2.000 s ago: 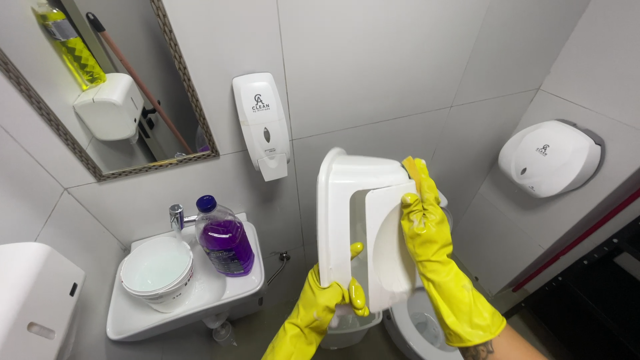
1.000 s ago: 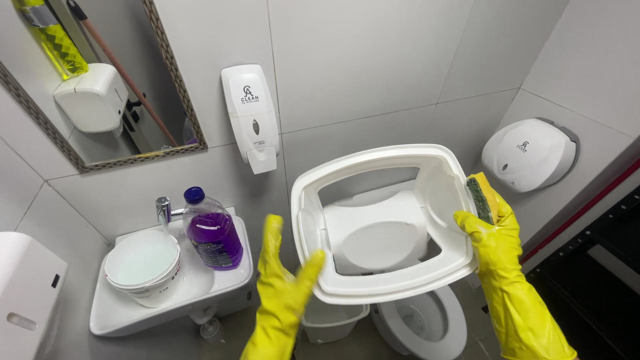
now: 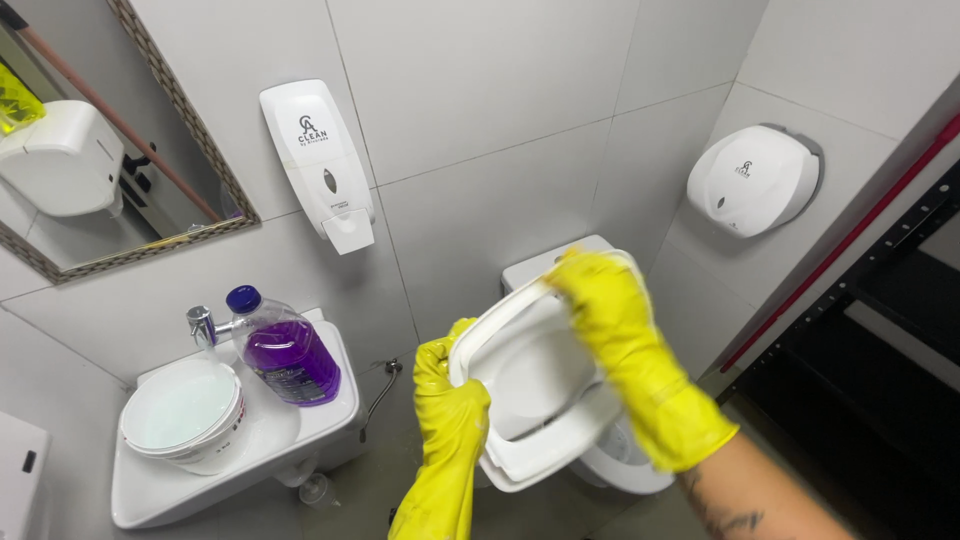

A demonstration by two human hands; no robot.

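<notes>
Both hands wear yellow rubber gloves. My left hand [image 3: 451,401] grips the left rim of a white plastic bin lid [image 3: 551,450], which is tilted in front of the toilet. Against the lid's upper rim is my right hand [image 3: 600,300], blurred, with the fingers bent over the edge; a bit of a yellow sponge [image 3: 571,253] seems to show at its fingertips, mostly hidden. Behind the lid are the toilet bowl [image 3: 634,465] and the cistern [image 3: 525,266], both partly covered.
On the white sink [image 3: 337,352] at left stand a bucket of liquid [image 3: 180,412] and a bottle of purple liquid [image 3: 292,360], beside the tap [image 3: 201,326]. Wall dispensers [image 3: 319,165] [image 3: 754,180] and a framed mirror [image 3: 176,112] hang above. A black shelf rack [image 3: 862,360] stands right.
My left hand, off the lid a second ago, now grips its left rim. The lid has turned and tilted. My right hand has moved from its right side to the upper rim.
</notes>
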